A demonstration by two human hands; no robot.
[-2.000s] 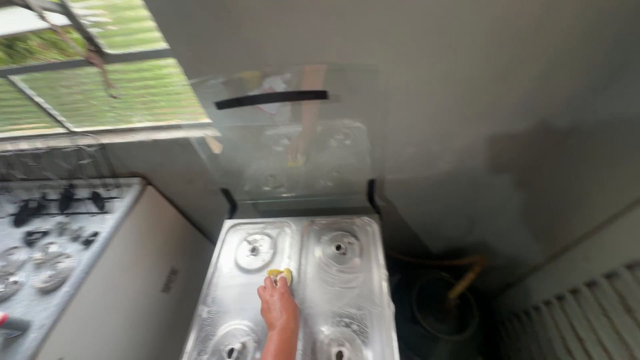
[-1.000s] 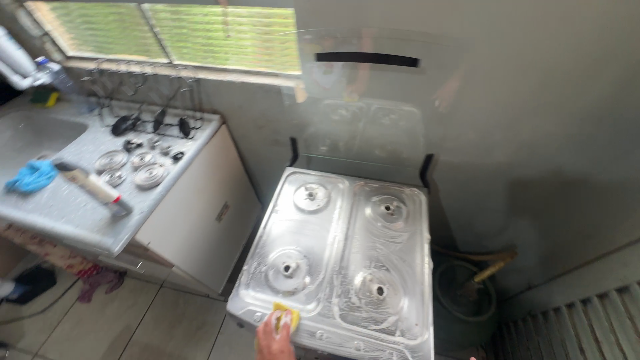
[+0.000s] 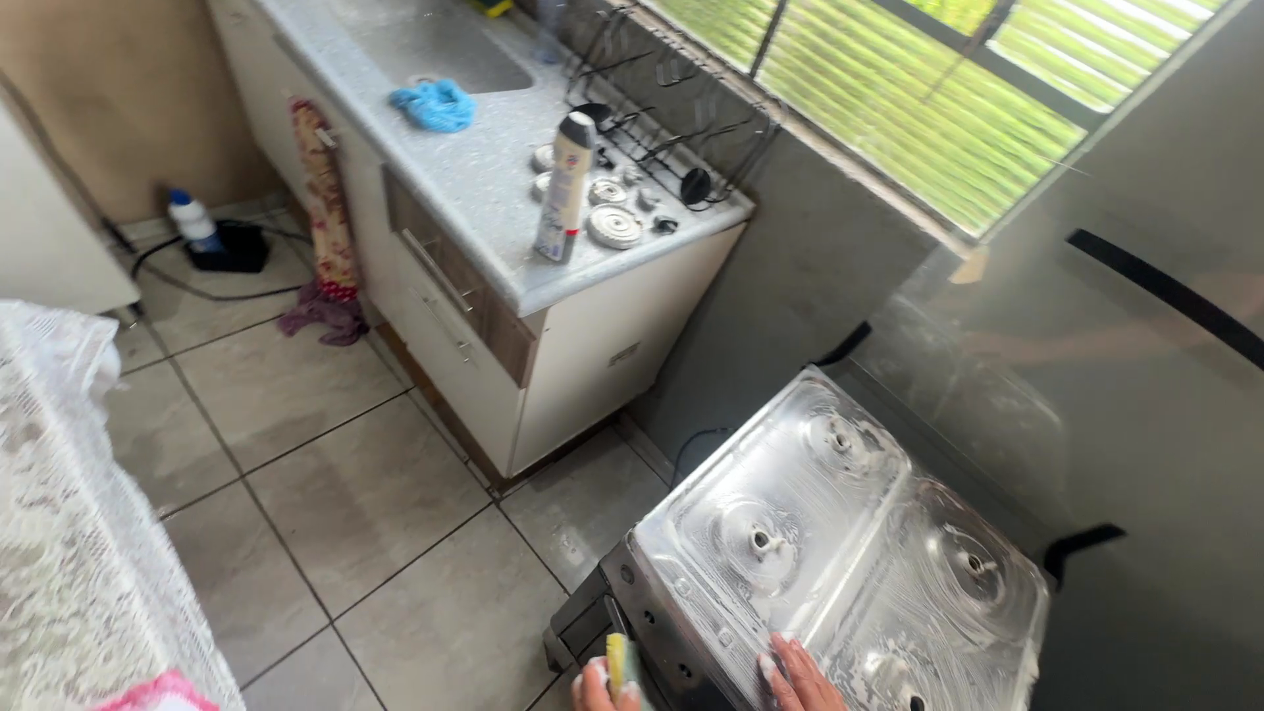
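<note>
A stainless-steel stove top (image 3: 849,553), streaked with soapy foam, has its burners and grates off. Its glass lid (image 3: 987,395) stands raised against the wall. Low in the view, my left hand (image 3: 604,688) grips a yellow and green sponge (image 3: 620,664) beside the stove's front panel (image 3: 642,617), where the knob holes are bare. My right hand (image 3: 802,676) lies on the front edge of the foamy stove top, fingers spread, holding nothing that shows.
A counter (image 3: 494,197) carries a spray can (image 3: 567,188), burner parts (image 3: 614,226), black pan grates (image 3: 691,148) and a blue cloth (image 3: 434,105) near the sink (image 3: 444,49). A lace-covered surface (image 3: 79,513) stands at left; a bottle (image 3: 196,222) is on the floor.
The sponge was on the stove top and is now beside its front panel. A second hand has come onto the stove top. The spray can, lying down before, stands upright. The view has swung left.
</note>
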